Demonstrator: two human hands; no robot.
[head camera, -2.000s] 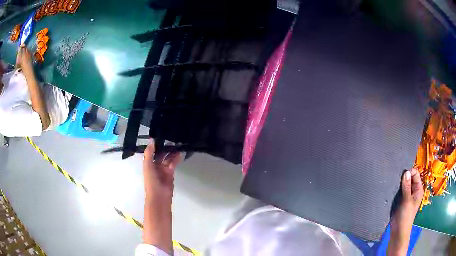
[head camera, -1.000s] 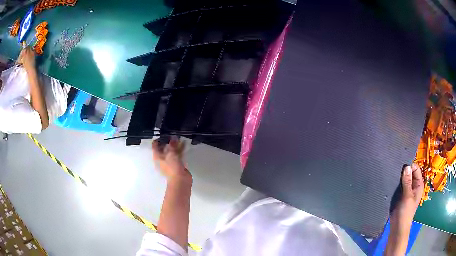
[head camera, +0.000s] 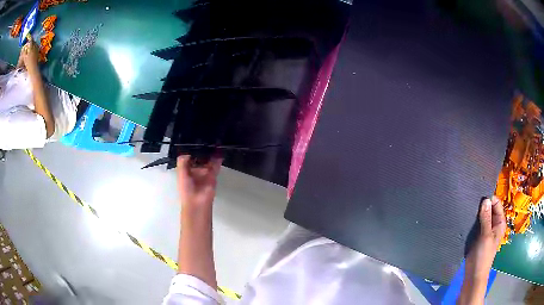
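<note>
A large dark grey layer pad (head camera: 399, 137) stands tilted in front of me. My right hand (head camera: 492, 217) grips its lower right edge, thumb on the face. A black divider grid (head camera: 238, 92) with crossing strips lies left of the pad, its strip ends sticking out to the left. My left hand (head camera: 200, 173) is at the grid's near left corner, fingers curled around the strip ends and slightly blurred. Pink bag liner (head camera: 313, 119) shows between grid and pad. The box under the grid is too dark to make out.
Orange connectors (head camera: 522, 173) are piled on the green bench at right. Another person's arm (head camera: 37, 89) is at far left, beside a blue stool (head camera: 95, 134) and more orange connectors (head camera: 46, 39). Small parts (head camera: 80, 50) lie on the green mat. Yellow-black tape (head camera: 89, 208) crosses the grey floor.
The grid's strips have shifted and bunched closer together at the left. My left hand has moved slightly up and left since one second ago. The pad and my right hand have barely moved.
</note>
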